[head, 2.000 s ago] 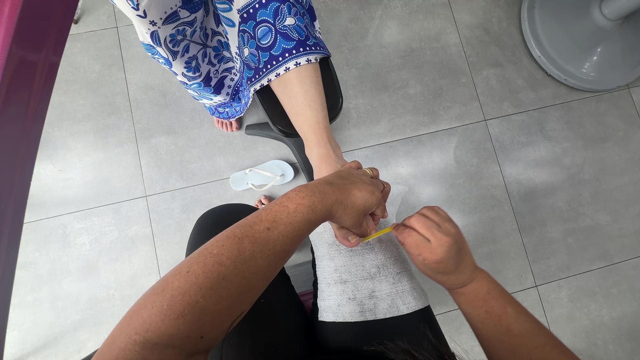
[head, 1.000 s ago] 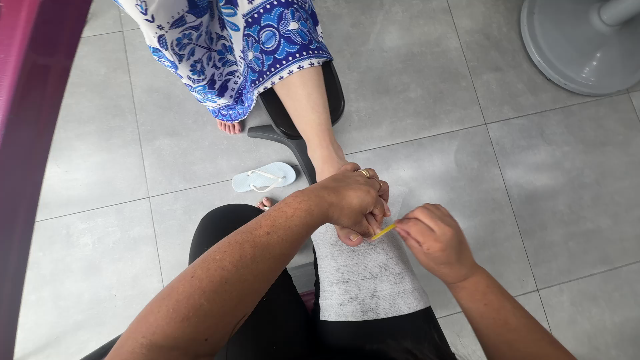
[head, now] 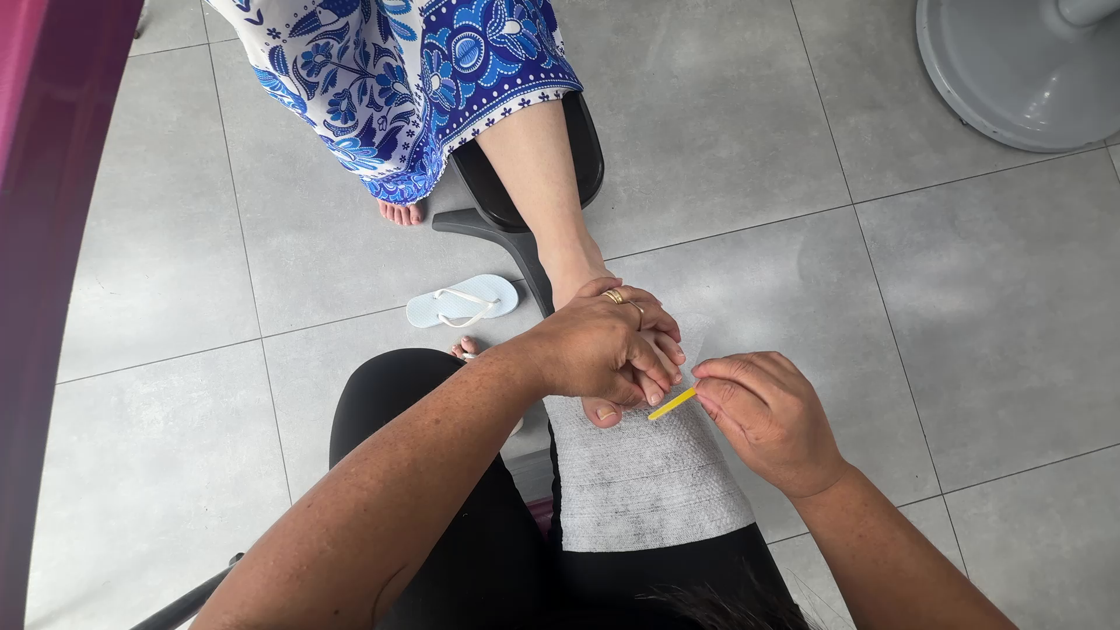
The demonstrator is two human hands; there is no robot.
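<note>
Another person's bare foot (head: 602,411) lies over a white textured towel (head: 647,490) spread on my thigh. My left hand (head: 604,341), with rings on a finger, is wrapped over the top of that foot and grips the toes. Between the fingertips and thumb of my right hand (head: 761,416) is a slim yellow nail file (head: 673,404). Its free end points left and lies just beside the toes, over the towel; I cannot tell whether it touches a nail. Part of the foot is hidden under my left hand.
A black padded footrest (head: 584,149) is under the person's leg, below a blue and white patterned garment (head: 420,79). A light blue flip-flop (head: 424,308) lies on the grey tiled floor. At the upper right stands a round grey base (head: 1006,79); a purple edge (head: 61,262) runs down the left.
The yellow file has tilted and its tip now shows against the towel, a little apart from where my left fingers held the toes. My left hand stays on the foot.
</note>
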